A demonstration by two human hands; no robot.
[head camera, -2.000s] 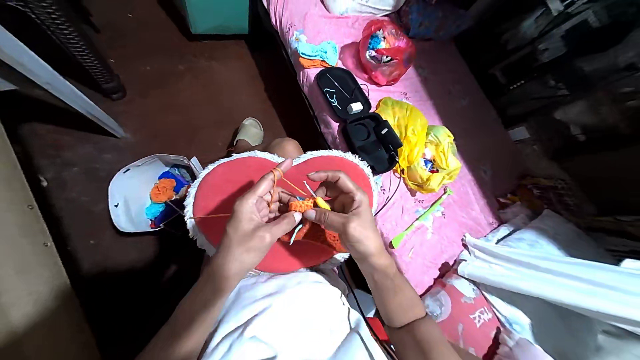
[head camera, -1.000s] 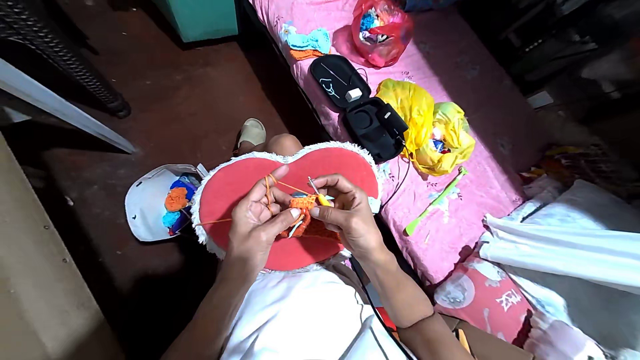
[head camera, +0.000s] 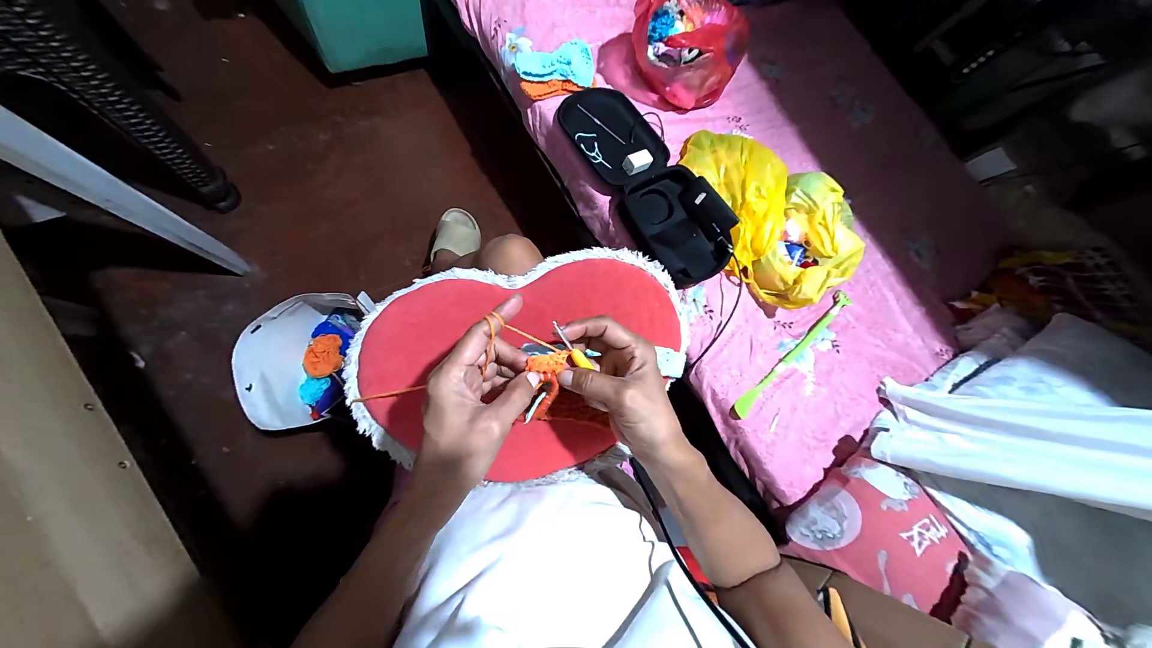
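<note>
My left hand [head camera: 472, 387] pinches the left edge of an orange crocheted piece [head camera: 549, 364], with orange yarn [head camera: 492, 346] looped round its raised index finger. In my right hand [head camera: 621, 373] is a crochet hook with a yellow grip [head camera: 581, 360]; its metal tip points up and left beside the work. The yarn runs from the left finger to the piece, and another stretch trails left across the cushion. Both hands are above a red heart-shaped cushion [head camera: 423, 315] with white fringe on my lap. Part of the orange work is hidden behind my fingers.
Left of the cushion, a white bag [head camera: 265, 360] holds orange, blue and purple yarn. On the pink-covered bed [head camera: 864, 180] lie an open black case [head camera: 679, 225], a yellow plastic bag [head camera: 738, 180], a red plastic bag [head camera: 702, 67], crocheted pieces [head camera: 558, 65] and a green plastic stick [head camera: 792, 355].
</note>
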